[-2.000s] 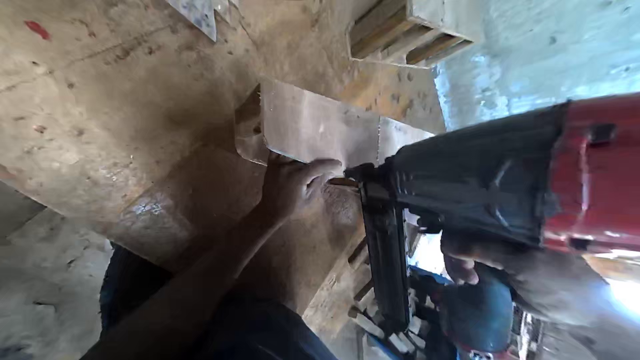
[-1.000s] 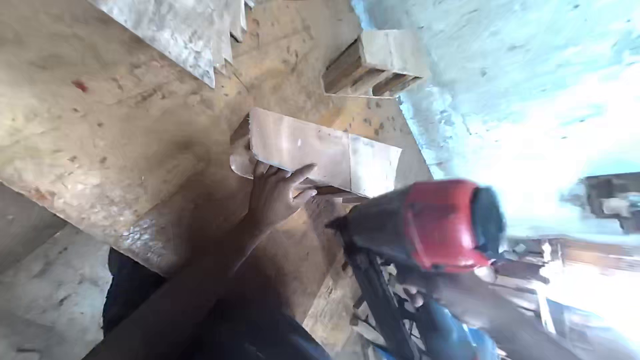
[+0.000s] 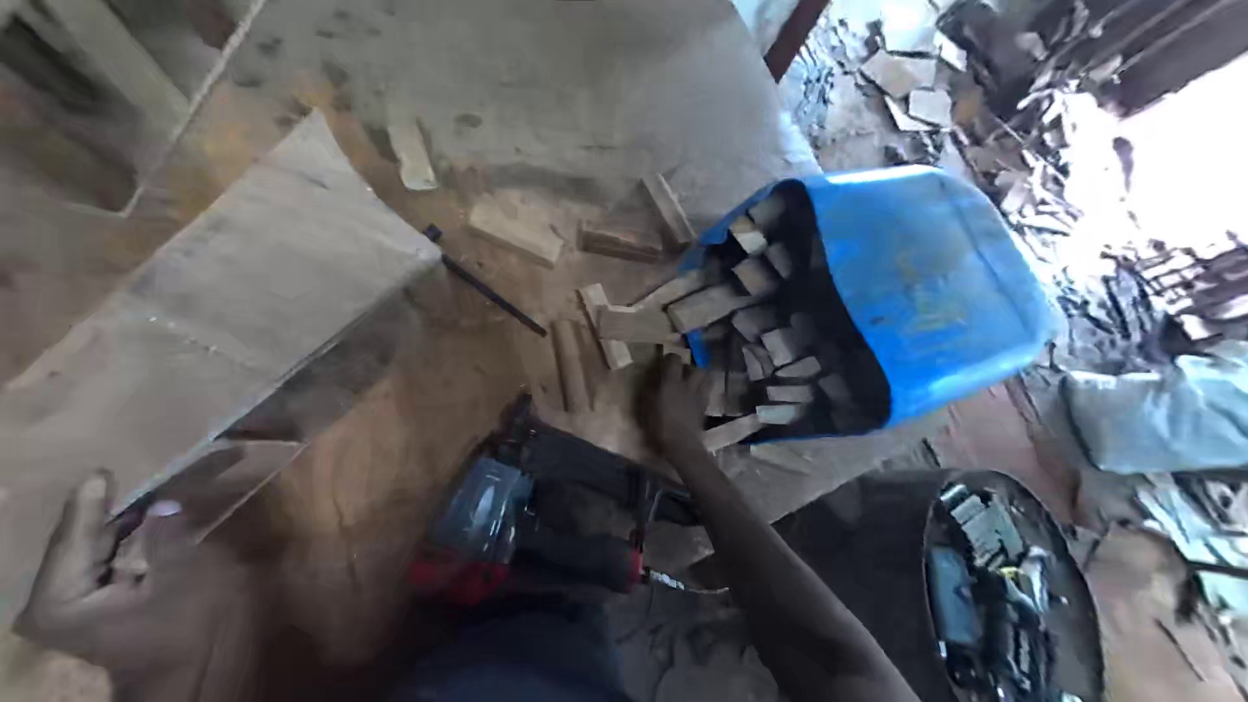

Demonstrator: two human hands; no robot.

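Note:
At the lower left, my left hand (image 3: 127, 585) is at the edge of a wooden board assembly (image 3: 263, 263), thumb and fingers apart around its side; how firmly it holds is unclear. My right hand (image 3: 673, 395) is blurred among small wood blocks (image 3: 639, 324) at the mouth of a blue plastic container (image 3: 926, 283) lying on its side, full of such blocks. Whether its fingers are closed on a block cannot be told. The red and black nail gun (image 3: 546, 517) lies on the wooden work surface between my hands, held by neither.
Loose wood pieces (image 3: 515, 229) and a thin dark rod (image 3: 492, 292) lie beyond the nail gun. A round dark container (image 3: 1014, 585) with metal strips and small items is at the lower right. Wood scraps (image 3: 1033, 175) cover the ground at the upper right.
My right hand has let go of the nail gun, which it held up earlier, and is now at the wood blocks. The view has swung strongly to the right.

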